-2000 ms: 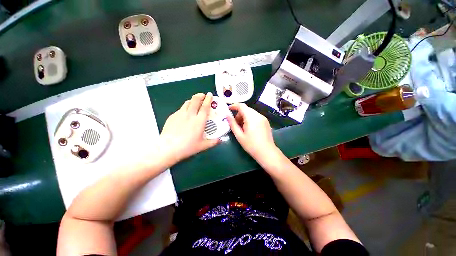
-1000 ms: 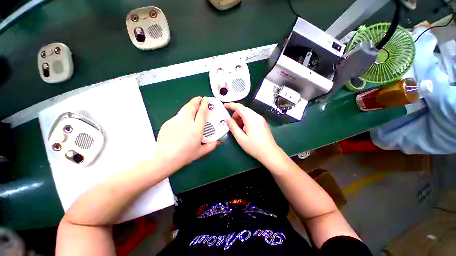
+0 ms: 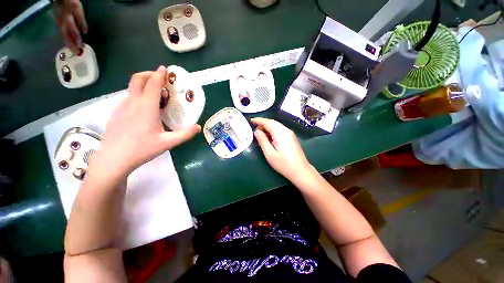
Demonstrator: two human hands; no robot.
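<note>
My left hand (image 3: 141, 119) is raised over the white sheet, its fingers and thumb around an off-white front cover (image 3: 181, 108) with round openings. An open off-white case (image 3: 228, 132) lies on the green worktop in front of me, with a circuit board and a bright blue part inside. My right hand (image 3: 279, 146) is at the case's right edge, fingers curled; whether it grips the edge cannot be told. Another front cover (image 3: 252, 91) lies behind the case, near the pale strip.
A unit rests on the white sheet (image 3: 152, 213). A screw feeder (image 3: 331, 80), green fan (image 3: 423, 58) and amber bottle (image 3: 428, 104) stand at the right. Units (image 3: 182, 27) lie on the far green surface; another person's hand (image 3: 71, 22) touches one. A light blue sleeve is at far right.
My left hand has moved left and up with the front cover, uncovering the open case. My right hand has hardly moved. Another person's hand has come in at the upper left.
</note>
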